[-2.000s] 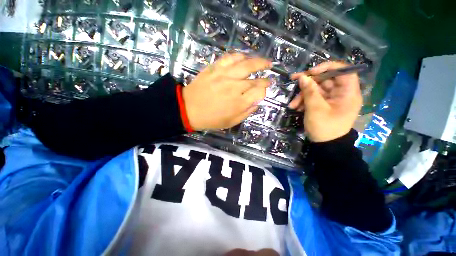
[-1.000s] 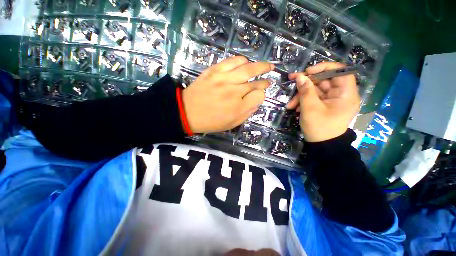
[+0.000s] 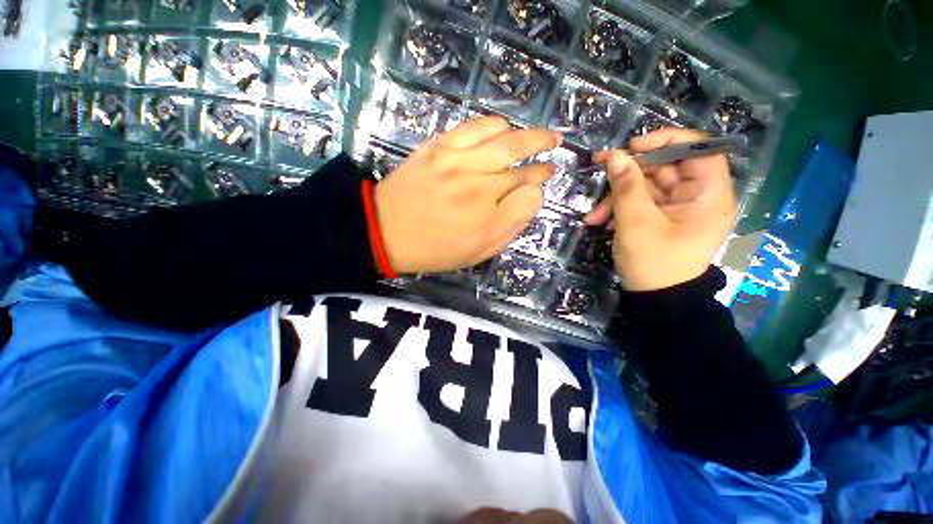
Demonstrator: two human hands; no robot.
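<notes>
A clear blister tray [image 3: 655, 26] with a small black-and-silver assembly in many of its pockets lies in front of me, tilted. My right hand [image 3: 675, 210] holds dark grey tweezers [image 3: 691, 149] like a pen, tips pointing left over the tray. My left hand [image 3: 465, 194] rests over the tray's middle, fingers towards the tweezer tips. Its fingertips are at an assembly [image 3: 561, 174] between the hands; glare hides whether they grip it. A red band is at my left wrist.
A second filled blister tray [image 3: 200, 90] lies at the left on the green bench. A blue film [image 3: 808, 210] lies at the right, beside a white box-shaped device [image 3: 892, 194]. A crumpled white tag [image 3: 851, 333] and blue cable lie below it. White paper [image 3: 23, 41] is at the upper left.
My right hand and the tweezers have shifted slightly and the tweezers' rear end has turned a little. My left hand has stayed nearly in place, with its fingers slightly changed.
</notes>
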